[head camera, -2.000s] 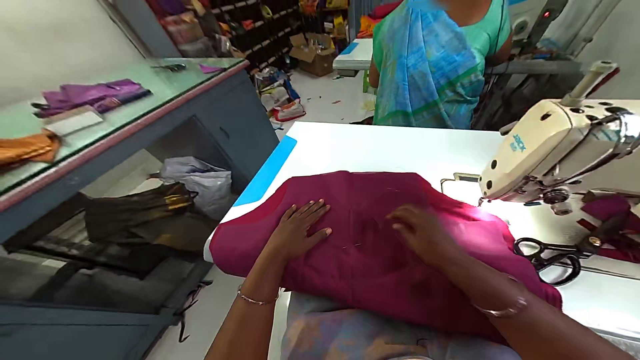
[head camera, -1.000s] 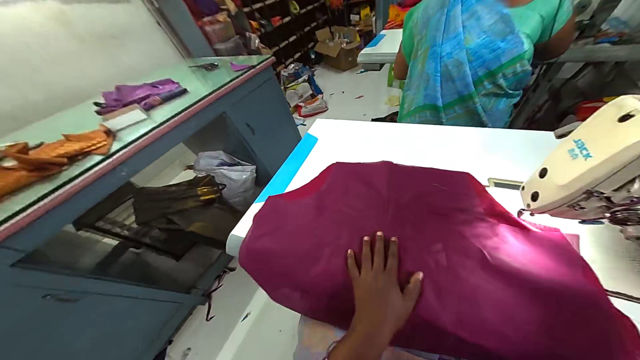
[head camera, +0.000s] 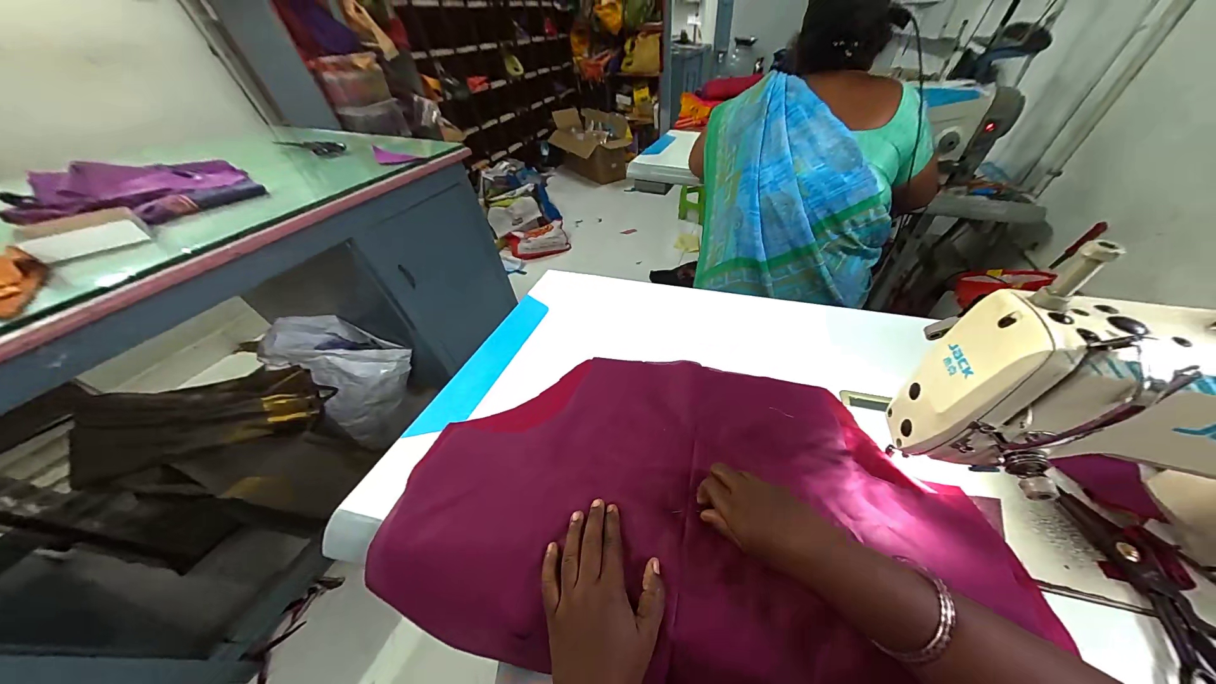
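A maroon fabric piece (head camera: 608, 437) lies spread over the white sewing table (head camera: 760, 323), with a crease or seam line down its middle. My left hand (head camera: 600, 594) rests flat on its lower part, fingers apart. To the right of the line my right hand (head camera: 750, 508) touches the cloth with curled fingers; whether it pinches any cloth cannot be told. A cream Jack sewing machine (head camera: 988, 370) stands at the right, its needle area beside the fabric's right edge. Black-handled scissors (head camera: 1126, 551) lie at the far right, beside dark red scraps (head camera: 1107, 480).
A glass-topped counter (head camera: 313, 190) with purple cloth (head camera: 142, 185) runs along the left. Below it are dark cloth (head camera: 209, 427) and a plastic bag (head camera: 347, 366). A co-worker (head camera: 807, 180) sits beyond the table. A cardboard box (head camera: 594, 147) stands on the floor behind.
My right hand, out of view one second ago, is back on the cloth. My left hand was at the cloth's upper left two seconds ago and now lies lower. The view has shifted.
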